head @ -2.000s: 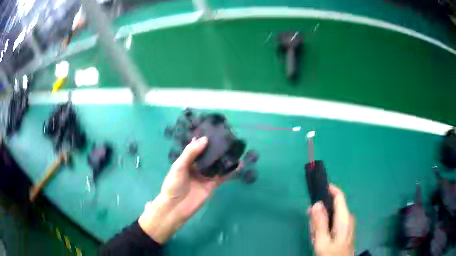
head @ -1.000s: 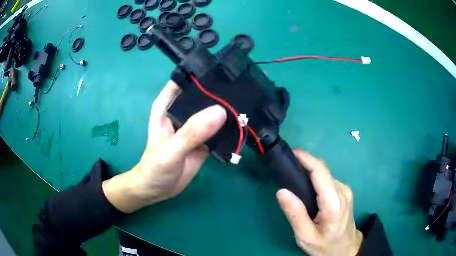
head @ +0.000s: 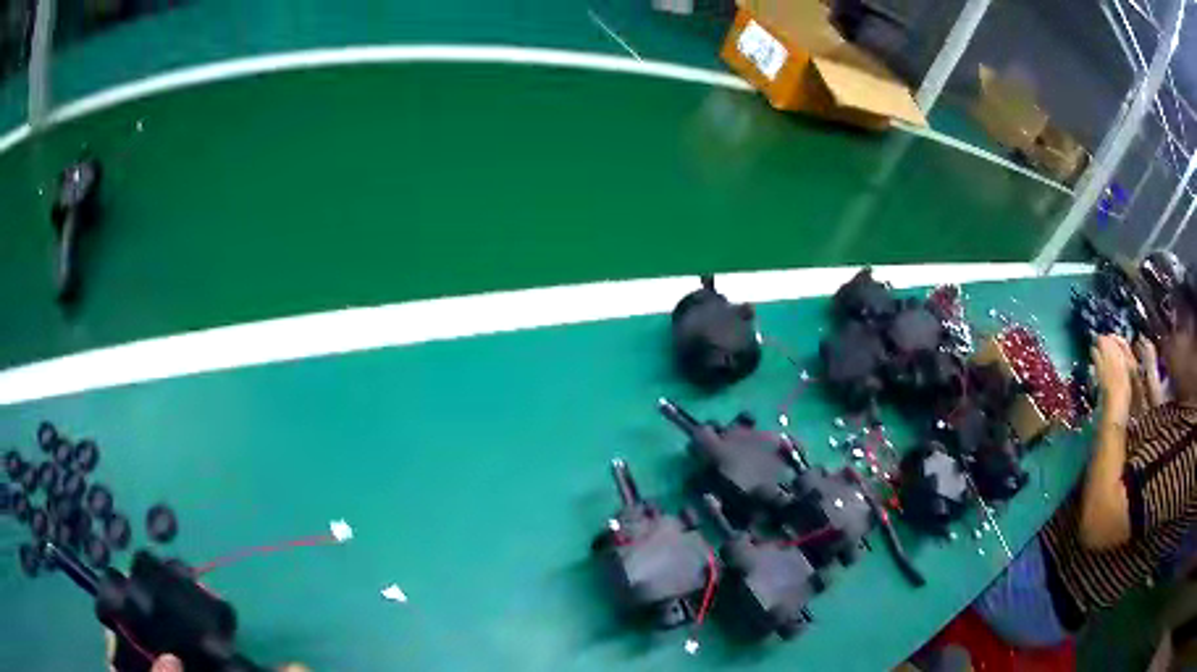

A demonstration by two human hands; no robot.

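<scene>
A black boxy housing (head: 177,610) is at the bottom left of the view, with a shaft pointing up-left and a red lead wire ending in a white connector (head: 341,530) at its right. My left hand (head: 164,663) is shut on the housing; only fingertips show at the bottom edge. A dark part, seemingly the handle tube, runs from the housing to the bottom edge. A sliver of my right hand (head: 292,668) shows beside it; the rest is cut off, so its grip cannot be seen.
Black rings (head: 66,486) lie beyond the housing. Several black units (head: 656,558) lie on the bench's right half. Red-and-white parts (head: 1037,374) fill a box near another worker's arm (head: 1109,460). One assembly (head: 75,217) lies on the belt; a carton (head: 801,72) stands across it.
The view has swung right and up, bringing in the right bench and another worker. The housing and my hands now sit at the bottom left edge, mostly cut off.
</scene>
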